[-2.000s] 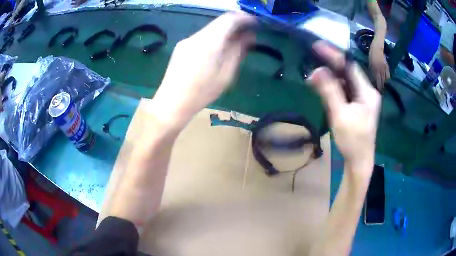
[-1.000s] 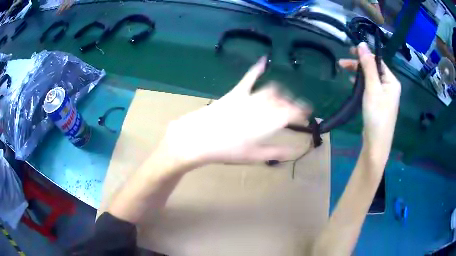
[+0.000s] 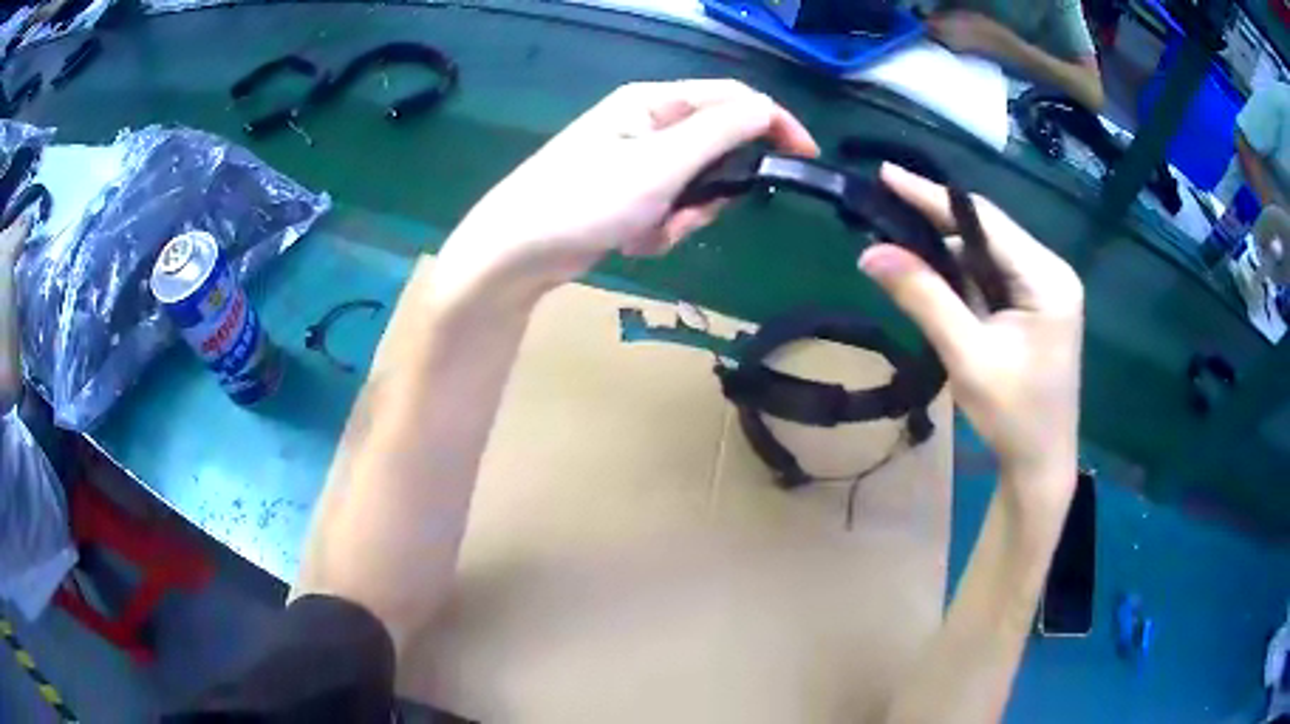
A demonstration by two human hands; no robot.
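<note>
My left hand (image 3: 623, 177) and my right hand (image 3: 997, 318) hold a black headband assembly (image 3: 835, 188) between them, raised above the far edge of the cardboard sheet (image 3: 623, 566). A silvery-white patch shows on the band near my left fingers. A slim dark stick (image 3: 979, 248) lies across my right fingers; I cannot tell whether it is separate from the band. Below, a black headband (image 3: 775, 450) rests on the cardboard's far right part, with another padded arc (image 3: 806, 396) across it. A thin wire spans the opening and hangs down.
A drinks can (image 3: 219, 325) and a clear plastic bag (image 3: 156, 241) stand left, beside a thin black arc (image 3: 333, 333). A smartphone (image 3: 1071, 566) and a small blue object (image 3: 1132, 622) lie right. More headbands (image 3: 396, 82) lie on the green belt (image 3: 566, 71). Another person's arm (image 3: 1019, 54) is at the far side.
My left hand has moved up and away from the cardboard. Both hands now hold a headband between them, instead of the right holding one at the side. The belt's headbands have shifted.
</note>
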